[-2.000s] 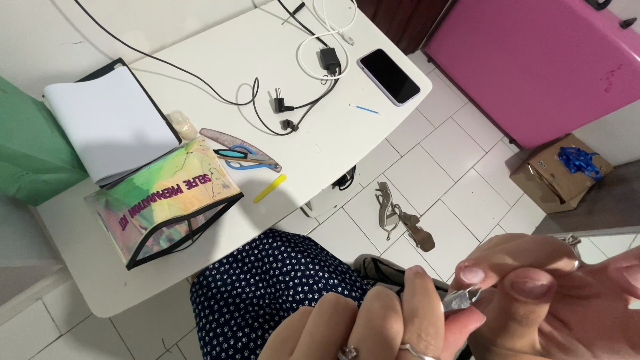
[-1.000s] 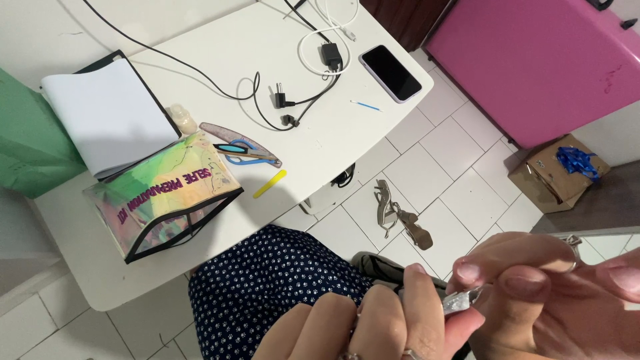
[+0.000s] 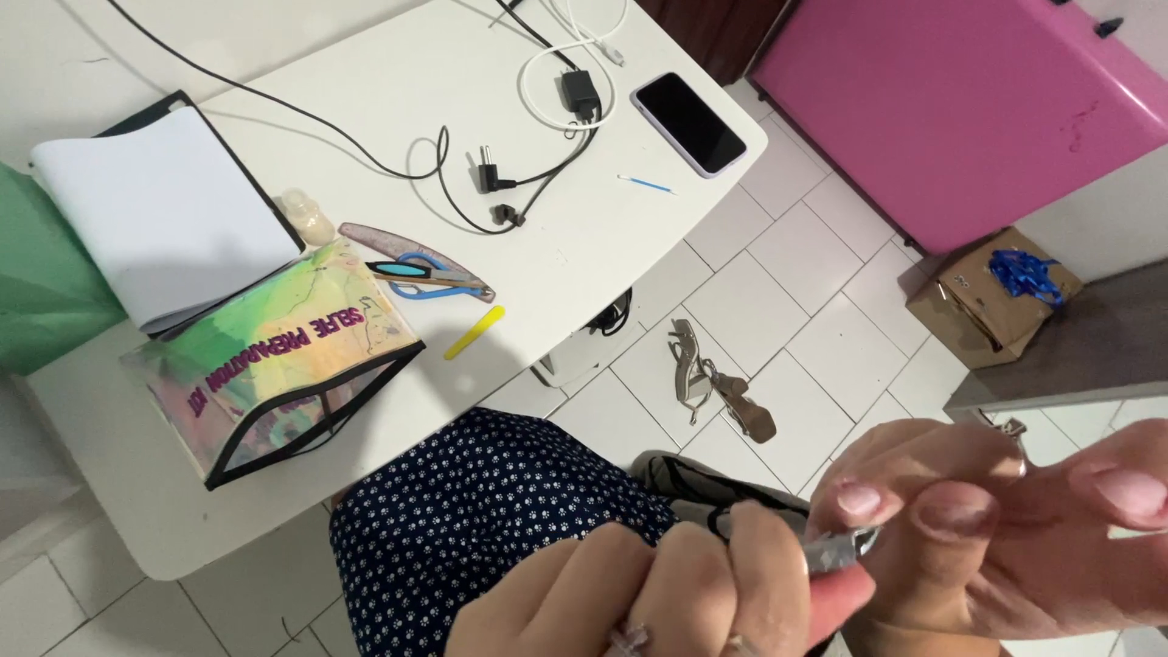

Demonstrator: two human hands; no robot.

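Observation:
My left hand (image 3: pixel 675 593), with rings on its fingers, holds a small metal nail clipper (image 3: pixel 830 553) between thumb and bent fingers at lower centre right. The clipper's jaw end points toward my right hand (image 3: pixel 995 529), close by its thumb and a bent finger; whether it touches them I cannot tell. My right hand is turned partly palm up, holds nothing, and wears a ring. Behind the hands, a yellow stick (image 3: pixel 474 332), a curved nail file (image 3: pixel 365 239) and blue-handled scissors (image 3: pixel 429 276) lie on the white table (image 3: pixel 547 265).
An open printed pouch (image 3: pixel 292 347), white paper (image 3: pixel 164 210), a small bottle (image 3: pixel 307 217), a black plug (image 3: pixel 493 173) with cables, a phone (image 3: pixel 691 123) and a blue stick (image 3: pixel 648 184) are on the table. Sandals (image 3: pixel 721 388), a cardboard box (image 3: pixel 981 306) and a pink case (image 3: pixel 949 100) stand beyond.

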